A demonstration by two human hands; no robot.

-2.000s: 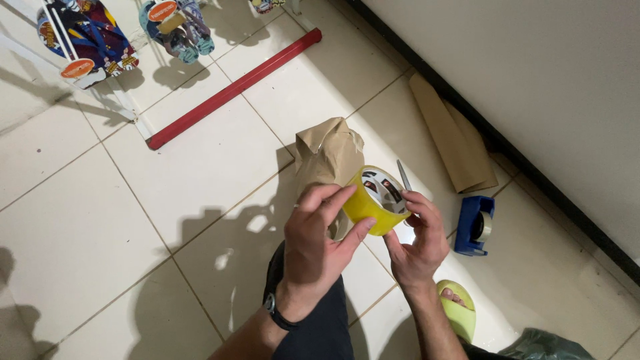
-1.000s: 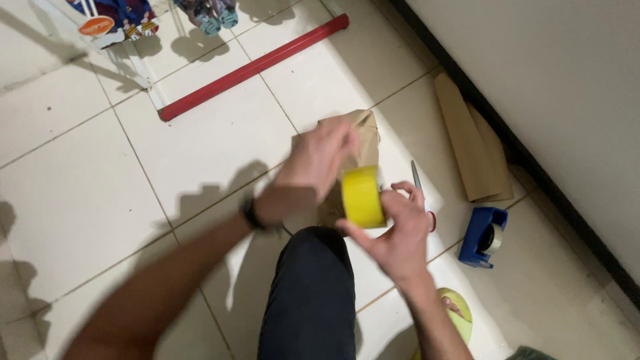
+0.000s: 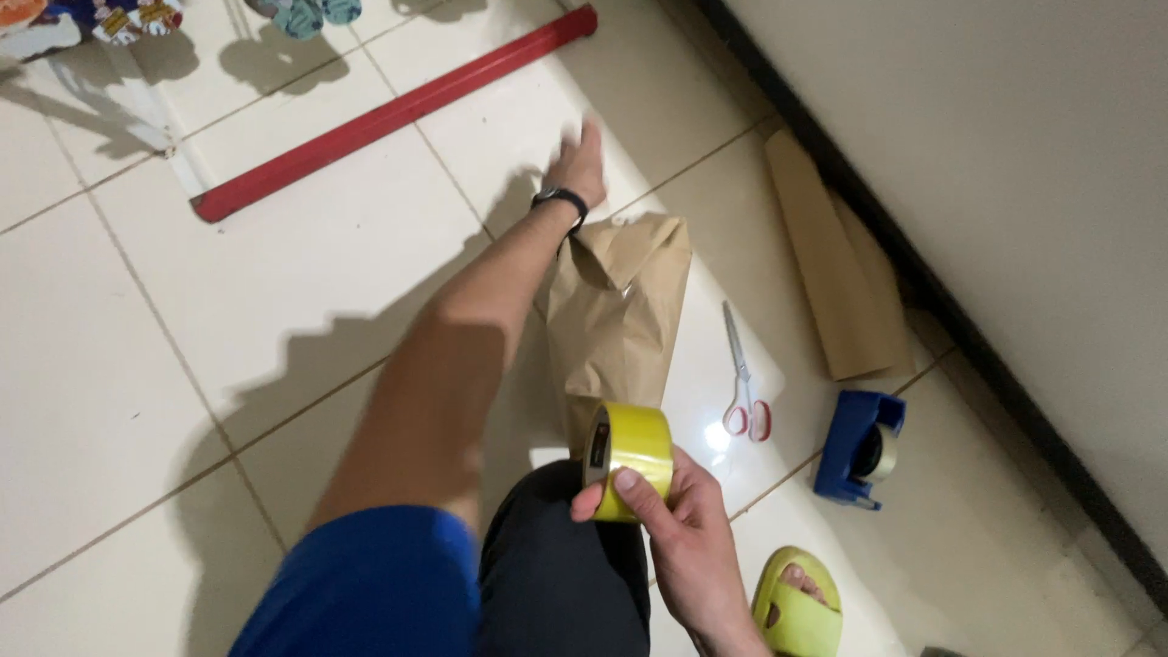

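Observation:
My right hand (image 3: 680, 520) grips a roll of yellow packing tape (image 3: 639, 461), thumb on its outer face and a fingertip at the core's edge. My left hand (image 3: 579, 169), slightly blurred, reaches out past the far end of a brown paper package (image 3: 620, 319); nothing shows in it. A dark watch is on that wrist. The package lies on the tiled floor with its far end folded and crumpled; its near end is partly hidden behind the tape roll and my knee. Scissors with red and white handles (image 3: 748, 392) lie to the right of the package.
A blue tape dispenser (image 3: 839, 452) holding a roll stands at the right. Folded brown paper (image 3: 835, 274) lies along the wall's dark base. A red rack bar (image 3: 392, 114) crosses the floor at upper left, near hanging flip-flops (image 3: 301, 14). A green slide sandal (image 3: 803, 607) is on a foot at lower right.
My left hand was at the tape roll two seconds ago; it has moved away, out beyond the package. The tape roll stays in my right hand, turned differently.

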